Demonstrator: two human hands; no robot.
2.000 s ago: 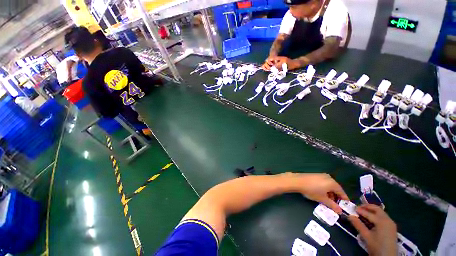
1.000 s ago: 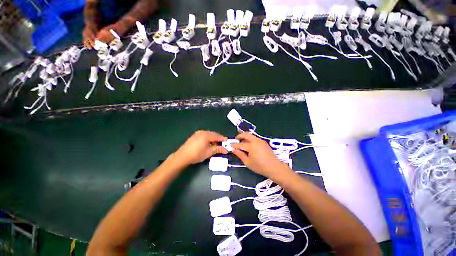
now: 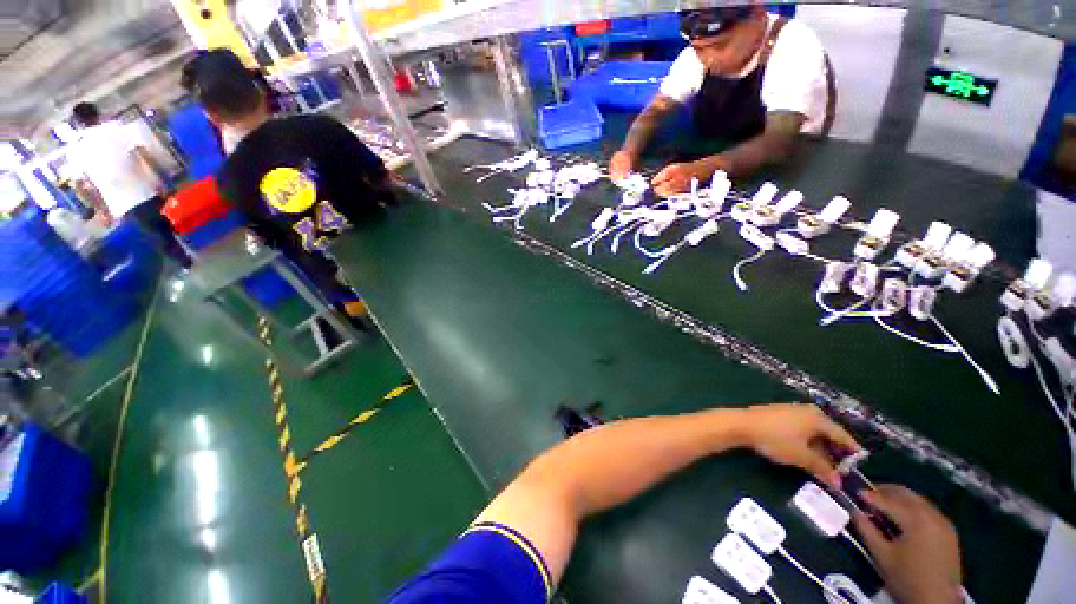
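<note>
My left hand (image 3: 808,444) and my right hand (image 3: 918,545) meet at the lower right. Their fingers are closed around a small white adapter (image 3: 852,461) with dark parts beside it; my fingers hide much of it, so I cannot tell whether its cover is closed. Closed white adapters lie in a slanting row just in front of my hands, the nearest one (image 3: 821,509) by my right hand. White cords run from them to the right, partly cut off by the picture's edge. A small pile of black sheets (image 3: 579,419) lies beyond my left forearm.
A worn divider strip (image 3: 696,334) crosses the green bench. Beyond it stand many open white corded adapters (image 3: 874,234), and a person (image 3: 755,100) works on some. Another person (image 3: 295,177) sits at the left. A white sheet (image 3: 1054,569) shows at the right edge.
The view has swung back left, so the blue tray is out of the picture. Another closed adapter lies at the row's far end, and my hands hold the open unit that lay beyond them.
</note>
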